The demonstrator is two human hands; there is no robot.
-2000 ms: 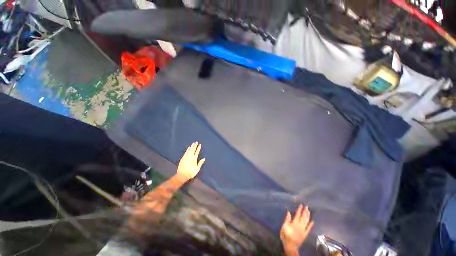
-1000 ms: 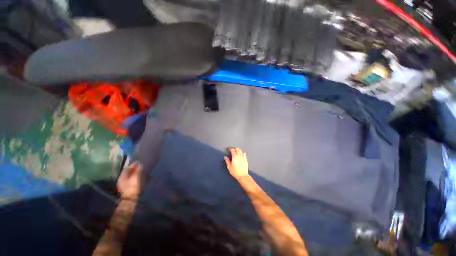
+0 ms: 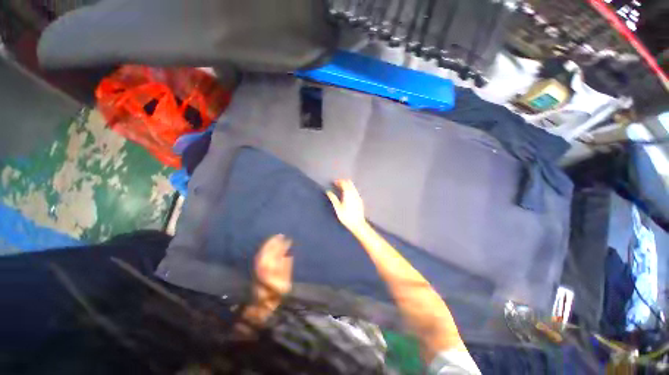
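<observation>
Dark navy trousers (image 3: pixel 293 212) lie flat across the near part of the grey padded pressing table (image 3: pixel 433 168). My right hand (image 3: pixel 348 205) rests on their upper edge with its fingers spread, holding nothing visible. My left hand (image 3: pixel 273 264) is blurred over the near left part of the cloth; its fingers are hard to make out. The steam iron (image 3: pixel 519 316) is blurred at the table's lower right, beside the whitish iron rest (image 3: pixel 563 304).
A black rectangle (image 3: pixel 311 108) and a blue bar (image 3: pixel 381 79) lie at the far edge. Bunched dark cloth (image 3: pixel 517 139) hangs over the far right. A grey padded arm (image 3: pixel 183 33) and an orange-red bag (image 3: pixel 158 110) are at the left.
The view has shifted. My left hand has moved from the table's left edge to over the near cloth. My right hand stays at the trousers' upper edge, as one second ago.
</observation>
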